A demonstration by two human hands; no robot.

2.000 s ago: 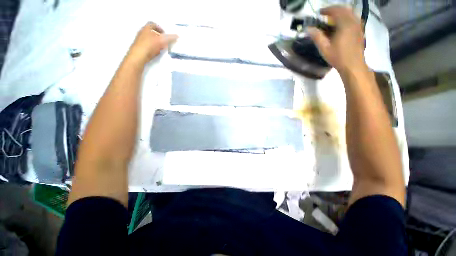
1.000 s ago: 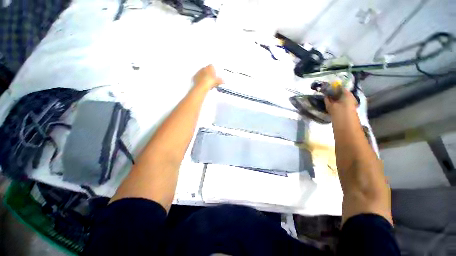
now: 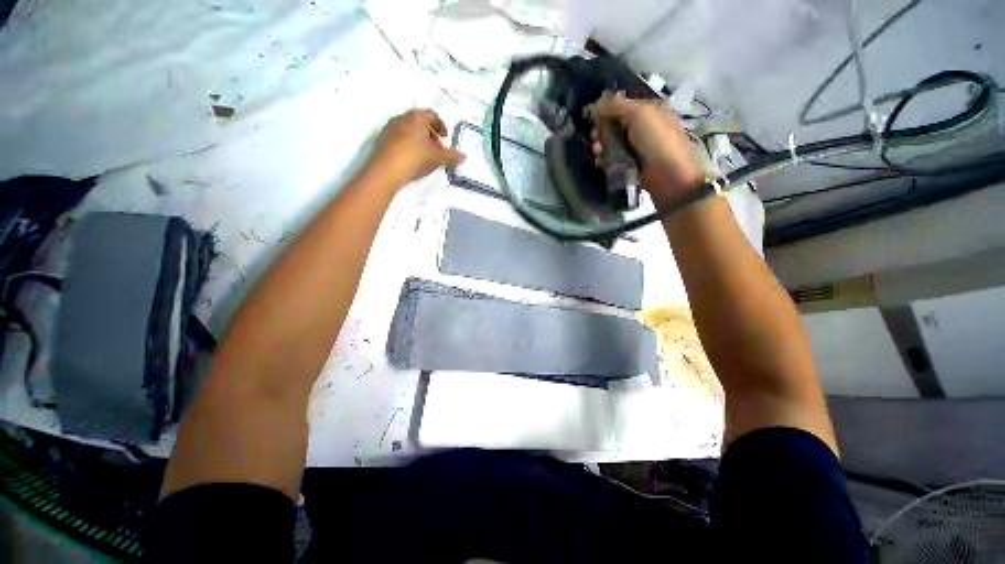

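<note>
My right hand grips the handle of a dark steam iron, tilted over the right part of the farthest strip. That strip is white with a thin dark border. My left hand is at its left end, fingers slightly bent; whether it pinches the edge cannot be told. Nearer me lie a grey strip, then a wider pile of grey strips with frayed dark edges. A thick white stack lies at the near table edge.
A folded grey and dark bundle lies at the left, with dark cords beside it. A green crate is below the left edge. Hose and cable cross at upper right. A scorch stain marks the cloth. A fan stands at lower right.
The iron has moved left from the right end of the far strip and is now tilted over it, its hose looping in front. My left hand remains at the strip's left end. The view has shifted.
</note>
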